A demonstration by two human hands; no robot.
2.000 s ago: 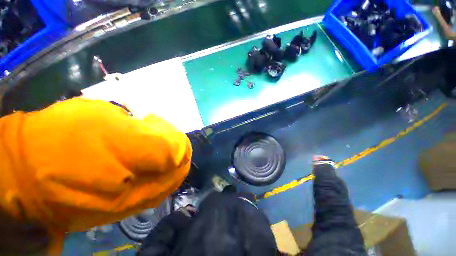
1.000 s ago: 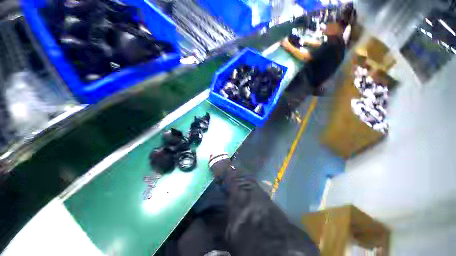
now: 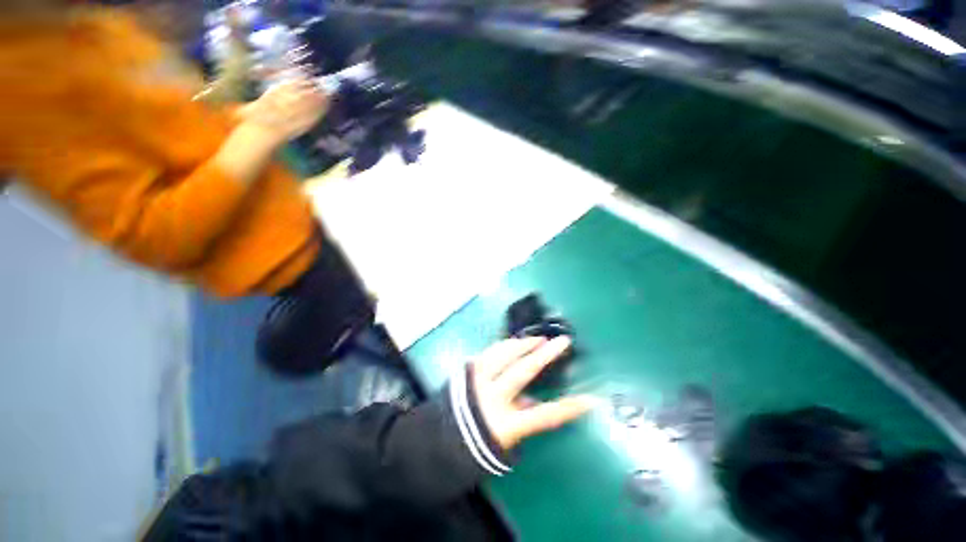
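My left hand (image 3: 524,392) reaches in from the lower left over the green bench top (image 3: 636,265), with a dark sleeve and white-striped cuff. Its fingers are spread and the thumb is apart. A black part (image 3: 526,313) lies at and partly under the fingertips; I see no closed grip on it. Small blurred dark pieces (image 3: 643,487) lie to the right of the hand. Larger black shells (image 3: 800,466) lie at the lower right, partly cut off by the edge. My right hand is out of the picture.
A white sheet (image 3: 455,222) covers the bench beyond my hand. A person in an orange top (image 3: 159,159) works at its far left beside dark parts (image 3: 365,111). A dark green conveyor (image 3: 763,159) with a pale rail runs behind. A black stool (image 3: 307,328) stands below the bench edge.
The view has swung left, away from the blue bins, to the white sheet and the person in orange. My left hand now reaches over the green top. A black part shows at its fingertips.
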